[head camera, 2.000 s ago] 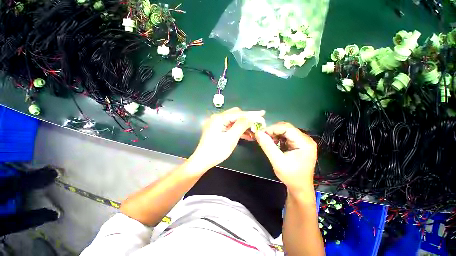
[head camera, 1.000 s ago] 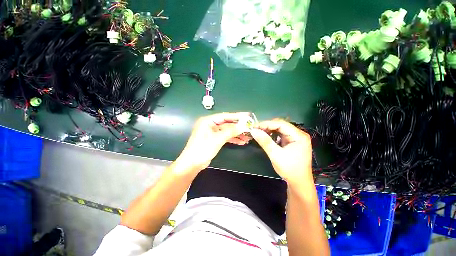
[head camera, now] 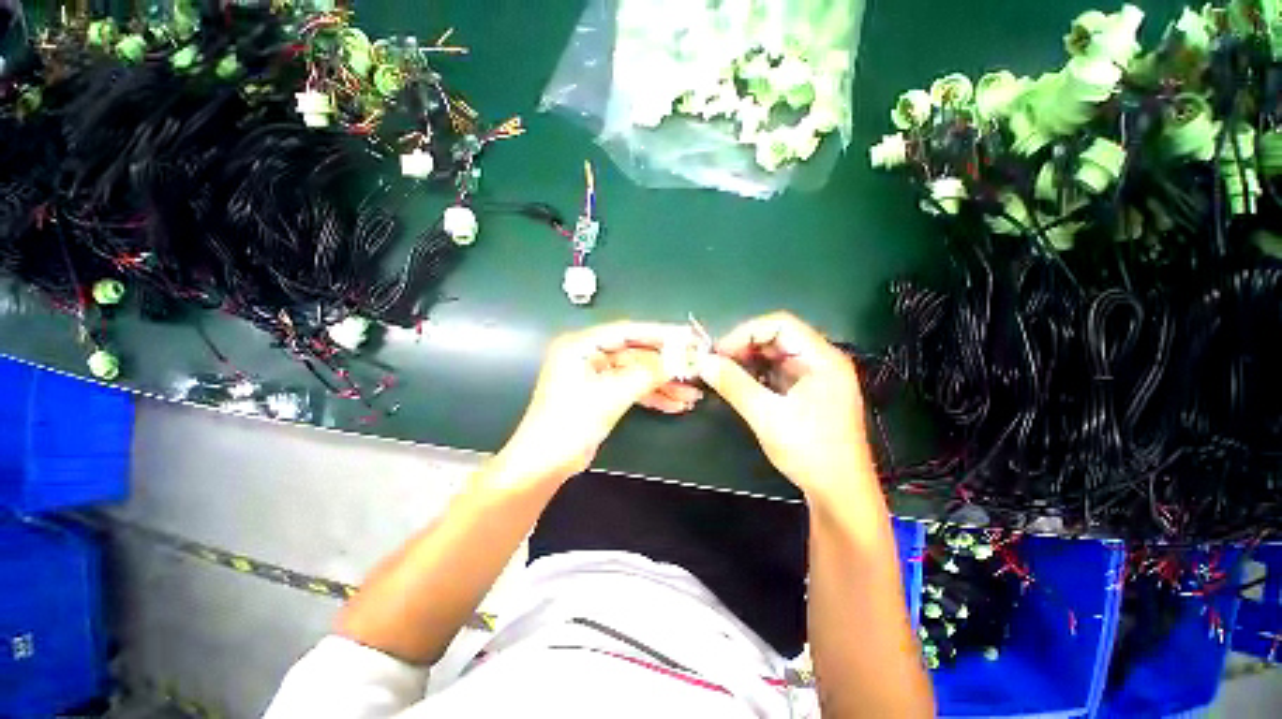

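My left hand (head camera: 605, 386) and my right hand (head camera: 790, 400) meet over the front of the green table. Their fingertips pinch a small pale plastic housing (head camera: 685, 360) between them. A thin strand or edge sticks up at the fingertips; the fingers hide most of the part, and I cannot tell what is inside it. A single unit with a white housing (head camera: 579, 284), a small board and coloured wires lies on the table beyond my left hand.
A clear bag (head camera: 731, 99) of pale housings lies at the far middle. Black cable assemblies are piled at the left (head camera: 211, 183) and the right (head camera: 1111, 365). Blue bins (head camera: 1033, 618) stand below the table edge at right, with others at left.
The view has shifted, so the table items sit further left and slightly higher than two seconds ago. Both hands stay together at the housing, with small finger movements.
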